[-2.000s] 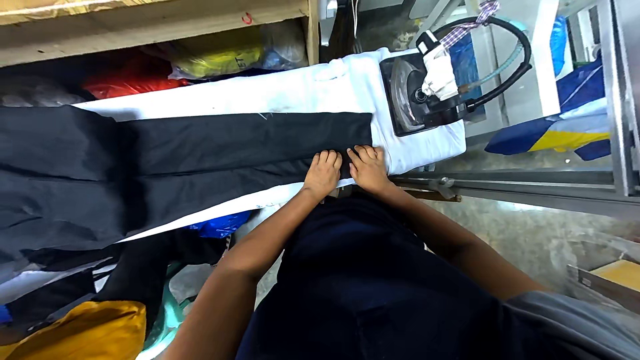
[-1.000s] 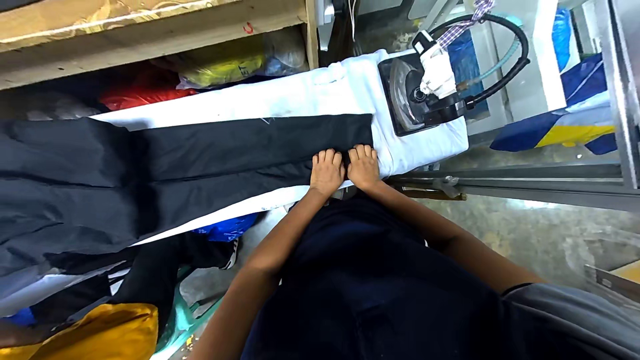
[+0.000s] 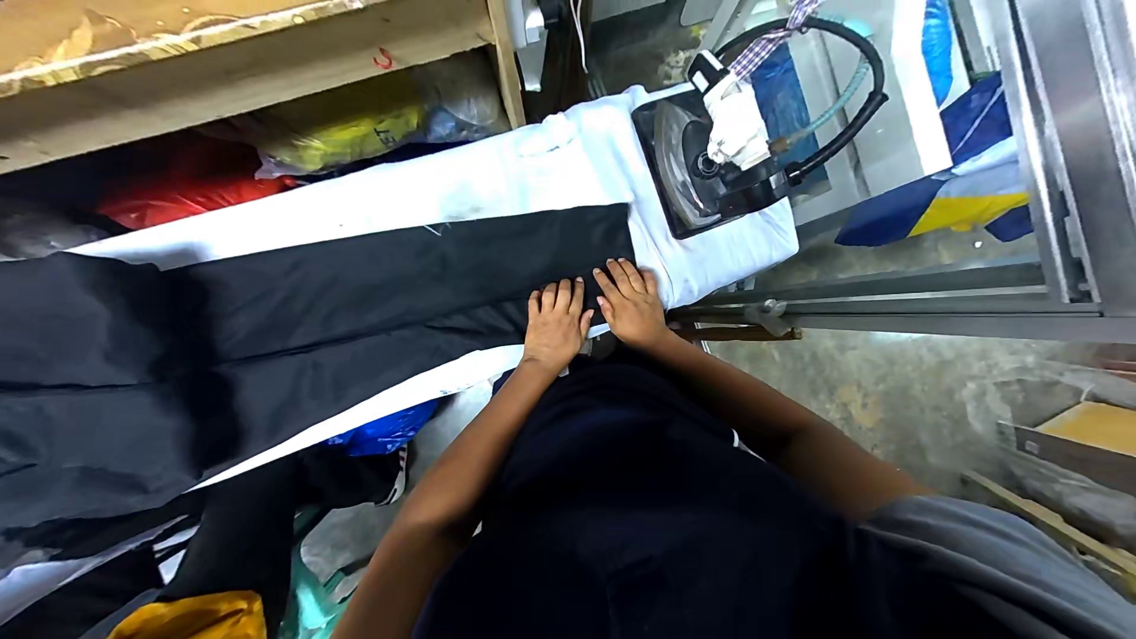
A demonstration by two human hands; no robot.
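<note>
A black fabric garment (image 3: 382,284) lies lengthwise over an ironing board with a white cloth cover (image 3: 497,177). Near the garment's right end, my left hand (image 3: 557,324) rests palm down on its near edge, fingers slightly apart. Just beside it my right hand (image 3: 630,306) presses flat at the corner of the same end, fingers spread. Neither hand visibly grips the cloth. Beyond my right hand, an iron (image 3: 710,160) with a white cloth wrapped on its handle and a black hose sits on a dark rest at the board's right end.
A wooden shelf (image 3: 248,80) runs along the far side, with yellow and red plastic bags (image 3: 200,191) under it. A metal frame (image 3: 905,306) stands at the right. Dark and mustard cloths (image 3: 191,617) lie below the board at the near left; a box (image 3: 1083,444) is at lower right.
Two seconds ago my fingertips almost met at the garment's edge; now both hands lie flatter, a little farther onto the black cloth, with fingers more spread. The iron has stayed in place.
</note>
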